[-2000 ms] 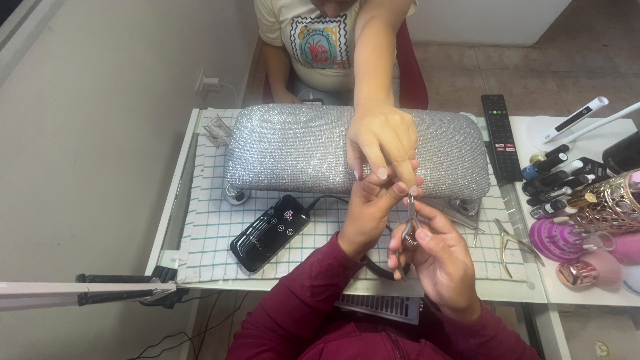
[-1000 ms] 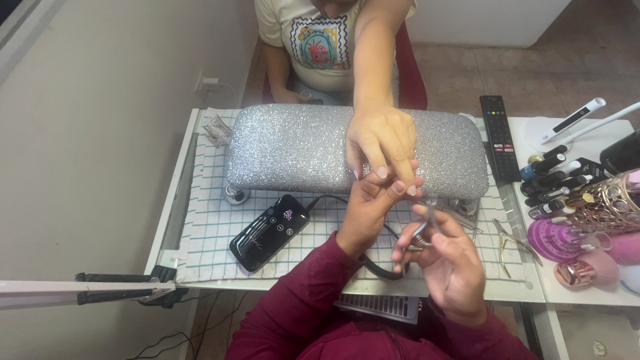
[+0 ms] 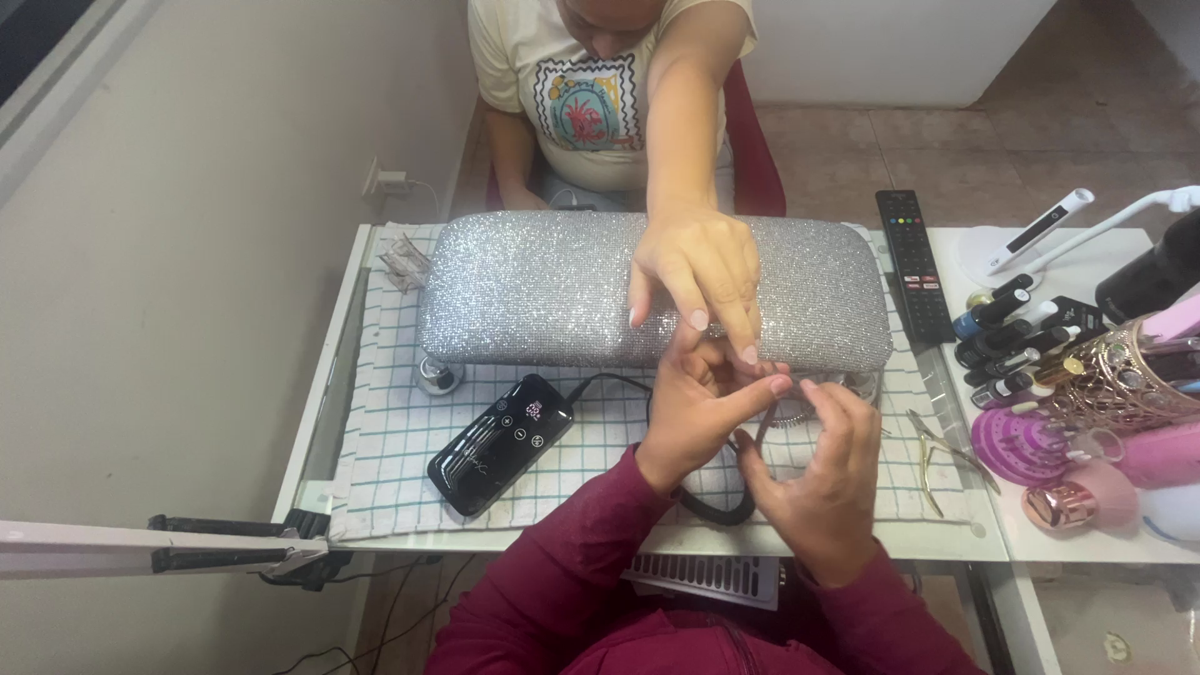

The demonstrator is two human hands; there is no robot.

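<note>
My left hand [image 3: 698,408] is palm up at the front edge of the silver glittery hand rest [image 3: 581,281], just below another person's hand [image 3: 703,262], which reaches over the rest with its fingers pointing down. Whether my left fingers grip one of that person's fingers is hidden. My right hand [image 3: 820,459] is just to the right, thumb and fingers apart, with no tool plainly seen in it. A coiled black cable [image 3: 717,511] passes behind my hands. To the right, metal cuticle nippers [image 3: 928,459] lie on the checked towel [image 3: 375,469].
A black nail drill control unit [image 3: 502,445] lies on the towel at left. At right are a remote control [image 3: 914,267], nail polish bottles [image 3: 994,314], a purple bit holder [image 3: 1017,445] and a white lamp [image 3: 1041,234]. The other person [image 3: 591,103] sits opposite.
The metal tool that was in my right hand two seconds ago no longer shows there. My right hand's fingers have spread. The other person's arm stays over the rest.
</note>
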